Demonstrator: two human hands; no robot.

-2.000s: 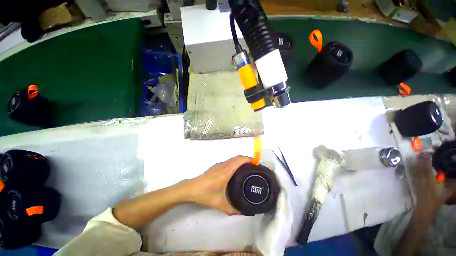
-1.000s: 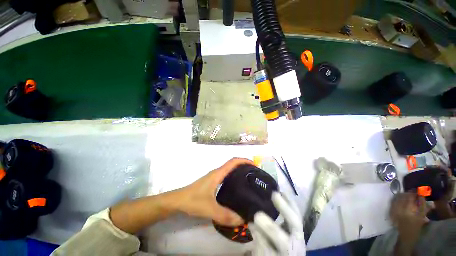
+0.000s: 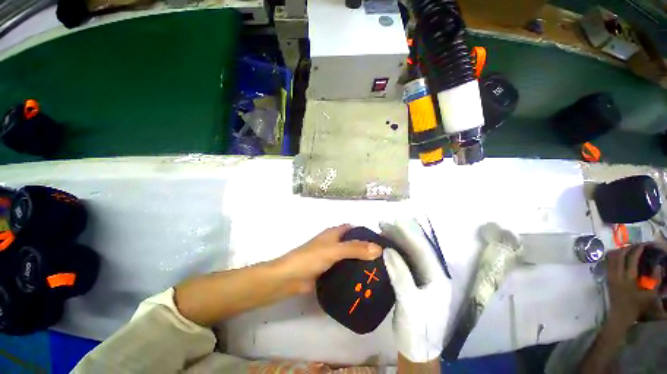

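Observation:
A black fabric speaker is held over the white bench in front of me, its side with orange plus, minus and dot marks facing up. My bare left hand grips its upper left, thumb on top. My right hand, in a white glove, holds its right side, fingers partly hidden. The speaker's round ends and strap are not visible. Dark tweezers lie just right of the gloved hand.
A wrapped tool lies diagonally at right, near a silver round item. Black speakers cluster at left. A hose and orange cylinder hang before the white box. Another person's hand is at far right.
The speaker has turned from its logo end facing up to its orange marks facing up. The gloved hand has moved up along its right side. The camera view has shifted slightly.

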